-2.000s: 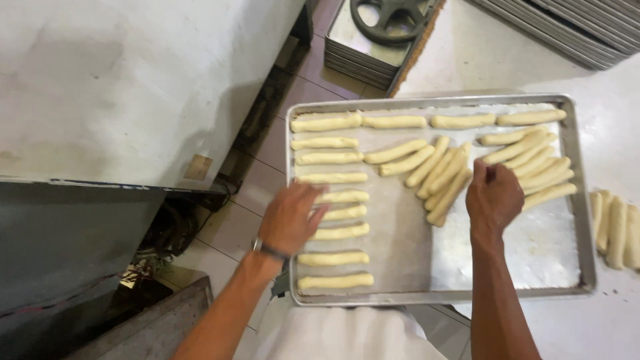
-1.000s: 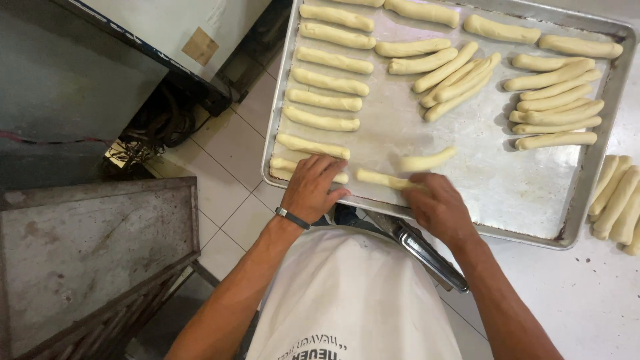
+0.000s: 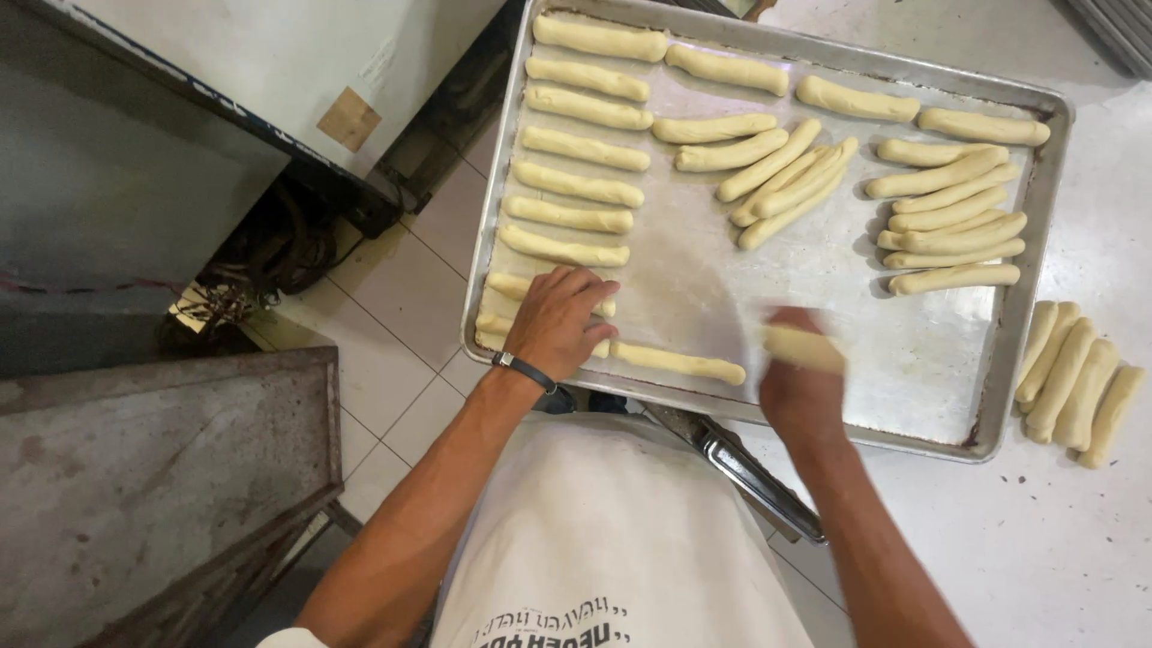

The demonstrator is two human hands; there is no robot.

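Note:
A metal sheet pan [image 3: 1030,270] holds many dough sticks. Down its left side runs a column of them, such as this dough stick [image 3: 576,183]. My left hand [image 3: 562,319] rests over the two lowest ones, its fingers partly covering them. One dough stick [image 3: 679,363] lies along the near edge, just right of that hand. My right hand [image 3: 804,373], blurred, is above the near middle of the pan with a blurred dough stick [image 3: 804,348] at its fingers. Loose groups of dough sticks lie at the pan's middle [image 3: 792,184] and right side [image 3: 958,216].
More dough sticks [image 3: 1075,382] lie on the white table [image 3: 1080,549] right of the pan. Stacked metal trays [image 3: 1111,31] stand at the top right. A metal-edged surface [image 3: 162,486] is at the lower left, and a white cabinet panel [image 3: 270,54] at the upper left.
Since two seconds ago both hands have come to the near side of the pan. A dough stick now lies along the near edge. My right hand has since lifted away with another one. The view has shifted.

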